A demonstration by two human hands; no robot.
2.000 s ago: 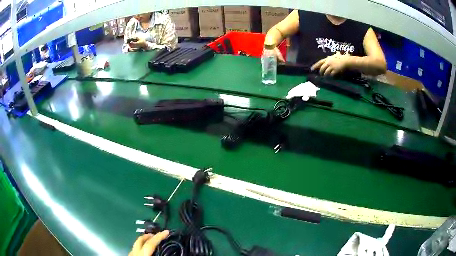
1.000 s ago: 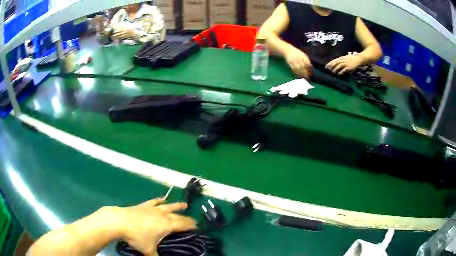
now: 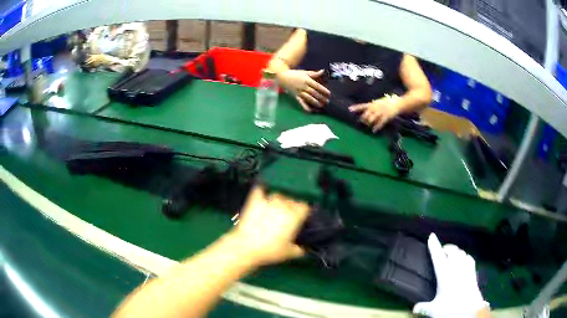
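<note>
My bare left hand [image 3: 270,227] is over the green conveyor belt at the centre, shut on a blurred bundle of black power cords [image 3: 320,230] just to its right. My right hand [image 3: 454,279], in a white knit glove, lies at the lower right on black power strips [image 3: 407,267]. Its thumb and fingers rest on their right end; the underside of the grip is hidden. The strips are over the belt beside the cream rail. Motion blur hides how the cords and plugs lie.
More black strips [image 3: 118,157] with coiled cords lie on the belt at left. Opposite, a person in a black top handles a strip. A clear bottle [image 3: 266,102], a white cloth [image 3: 308,135], stacked strips [image 3: 149,86] and a red bin [image 3: 239,65] are there. A metal post [image 3: 522,152] stands at right.
My left hand has moved from the bench across the cream rail to the belt with the cords. My gloved right hand has come into view on the strips. The view has shifted right.
</note>
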